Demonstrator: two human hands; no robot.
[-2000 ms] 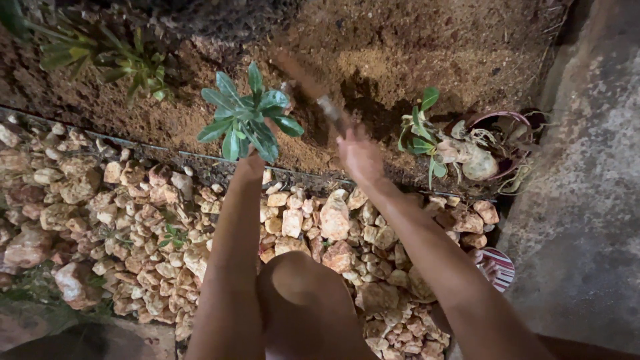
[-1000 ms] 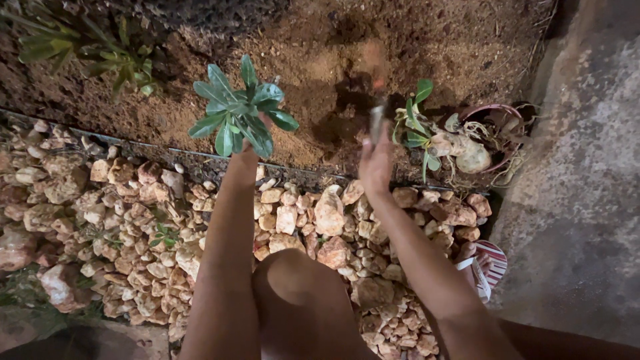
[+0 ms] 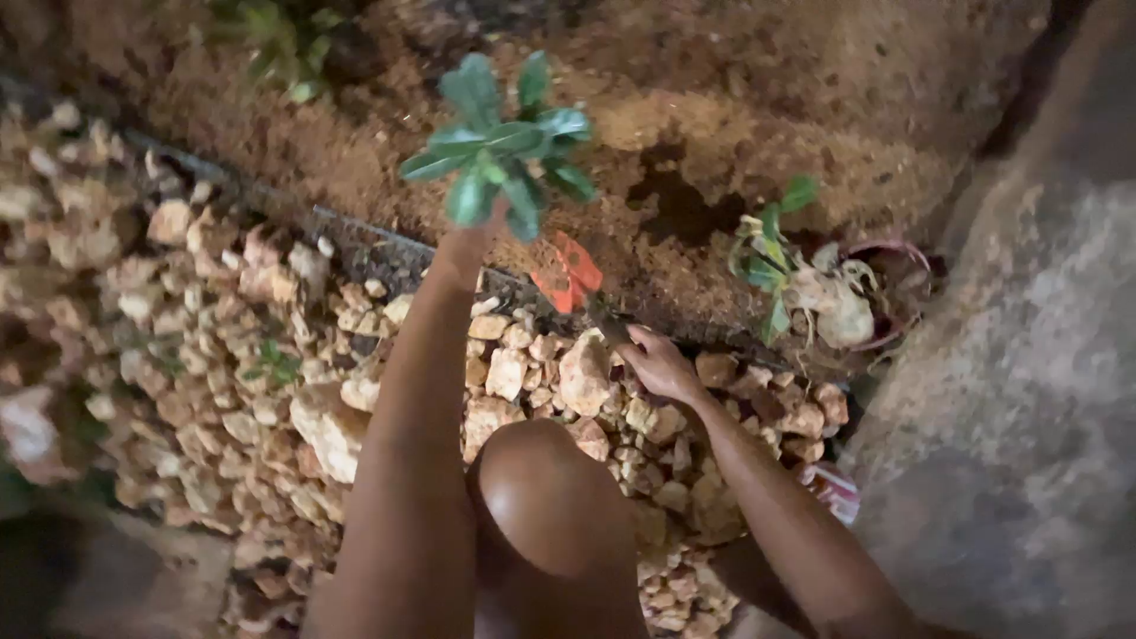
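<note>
A leafy green plant (image 3: 506,146) stands over the brown soil (image 3: 710,115), and its leaves hide most of my left hand (image 3: 488,222) beneath them; whether the fingers grip the stem cannot be told. My right hand (image 3: 661,362) is closed around the dark handle of a garden trowel (image 3: 568,271). The trowel's orange blade has soil on it and lies just below and right of the plant, by the bed's edge. A dark hole (image 3: 683,200) shows in the soil above my right hand. Farther right, a plant with a swollen pale root (image 3: 830,306) lies on its side.
A reddish pot rim (image 3: 923,266) is beside the pale root. Thin edging (image 3: 373,229) divides the soil from loose stones (image 3: 506,373) around my knee. Grey concrete (image 3: 1003,426) borders the right side. A striped item (image 3: 832,493) lies near it. Another plant (image 3: 284,44) is at upper left.
My right hand has moved the trowel from beside the hole down and left, close to the leafy plant. The orange blade now shows plainly. My left hand stays beneath the leaves.
</note>
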